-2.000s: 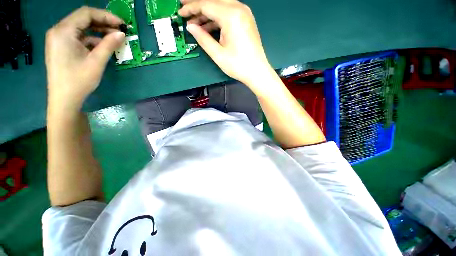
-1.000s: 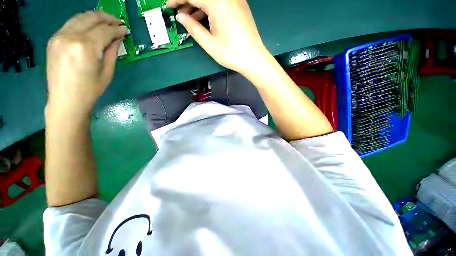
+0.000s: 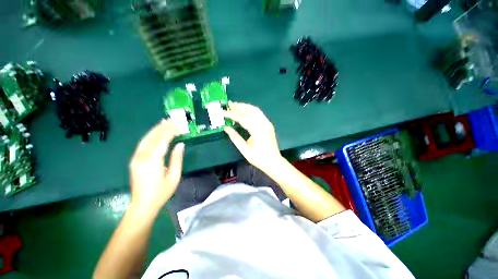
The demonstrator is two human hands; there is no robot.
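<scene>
A green circuit board panel (image 3: 214, 92) lies on the dark green mat in front of me, its two units side by side, each with a round green area and a white block. My left hand (image 3: 155, 161) is at the lower left of the panel, thumb and fingers apart, with nothing visible between them. My right hand (image 3: 255, 132) has its fingertips at the right edge of the right unit; whether it grips the board or a small part is too blurred to tell. Black component piles lie to the left (image 3: 83, 104) and right (image 3: 315, 73) of the panel.
A ribbed stack of boards (image 3: 177, 41) stands beyond the panel. Loose green-and-white boards (image 3: 16, 103) lie at the far left. A blue crate (image 3: 419, 215) with rows of boards is below the bench edge at right, beside a red stool (image 3: 327, 177). Clear plastic (image 3: 483, 52) is at the far right.
The camera view has tilted up, showing more of the bench, both piles and the stack. My left thumb and fingers have spread apart. My right hand remains at the right unit's edge.
</scene>
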